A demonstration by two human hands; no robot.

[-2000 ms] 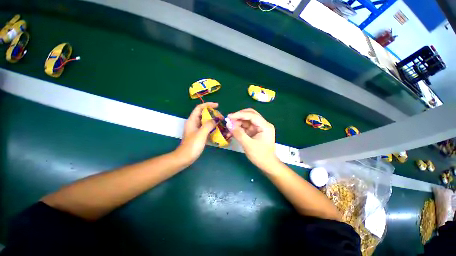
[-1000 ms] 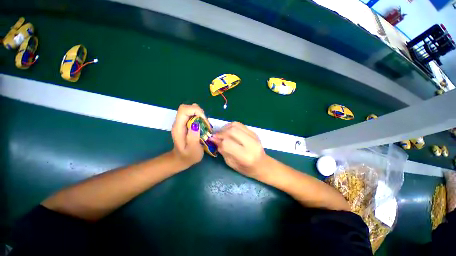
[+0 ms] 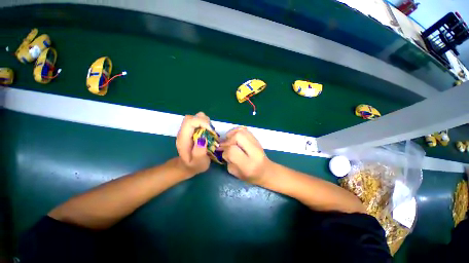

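A yellow toy shell [image 3: 211, 146] is held over the bench near the metal rail, its open side facing up with green and dark parts inside. My left hand [image 3: 192, 145] grips the shell from the left, thumb with purple nail over its edge. My right hand [image 3: 245, 155] is at the shell's right side, its fingertips closed together at the inner parts. Whether the right fingers pinch a small part is hidden.
Several yellow shells, one with a red lead [image 3: 98, 76], lie on the green belt [image 3: 169, 72] beyond the metal rail [image 3: 139, 119]. A clear bag of gold-tan parts [image 3: 371, 191] and a white round cap [image 3: 340, 166] sit beside my right forearm. A grey beam [image 3: 391, 120] crosses at right.
Two seconds ago the shell was tilted with my right fingers raised beside it. Now my right hand is closed at its inside. The belt shells appear further right in view.
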